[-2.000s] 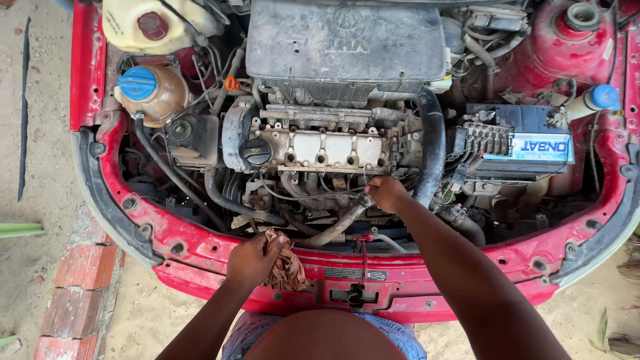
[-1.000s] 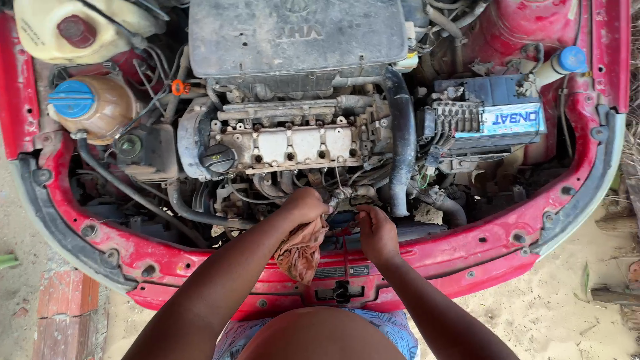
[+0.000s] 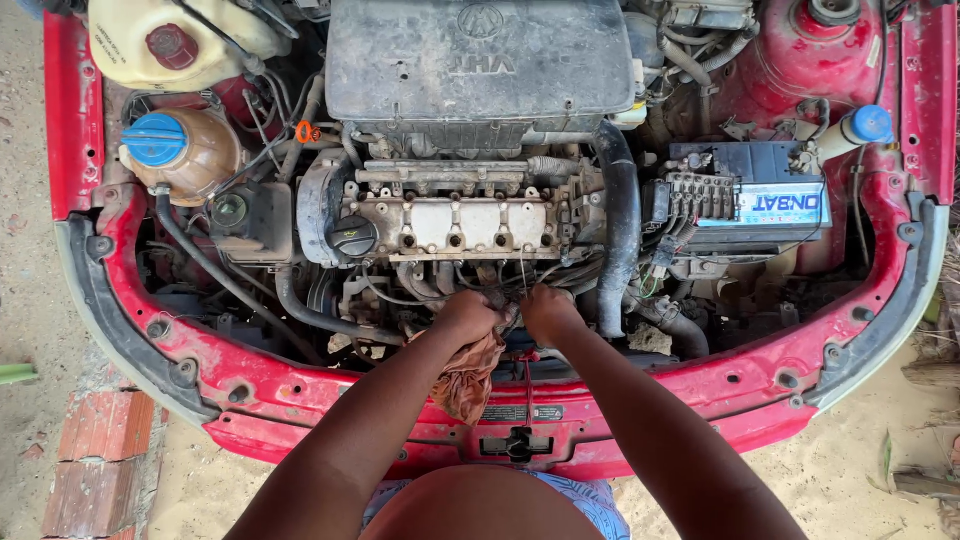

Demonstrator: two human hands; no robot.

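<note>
Both hands are in the front of a car's engine bay, just below the valve cover (image 3: 477,223). My left hand (image 3: 471,315) is closed on a reddish-brown cloth (image 3: 466,375), which hangs down over the red front crossmember. Close to its right, my right hand (image 3: 551,311) has its fingers bent by a thin wire (image 3: 523,266) that runs up to the valve cover's lower edge. Whether those fingers grip the wire or a part beneath cannot be made out. Hoses and wiring lie around the fingertips, partly hidden by the hands.
A black air-filter housing (image 3: 480,60) lies behind the engine, and a thick black hose (image 3: 619,232) drops to the right of my right hand. The battery (image 3: 757,199) is at the right, the blue-capped coolant tank (image 3: 202,157) at the left. The red crossmember (image 3: 675,397) runs below my forearms.
My left hand has moved from the front crossmember, with the cloth, to the pipes below the valve cover. My right hand has moved up from its place one second ago, near the crossmember.
</note>
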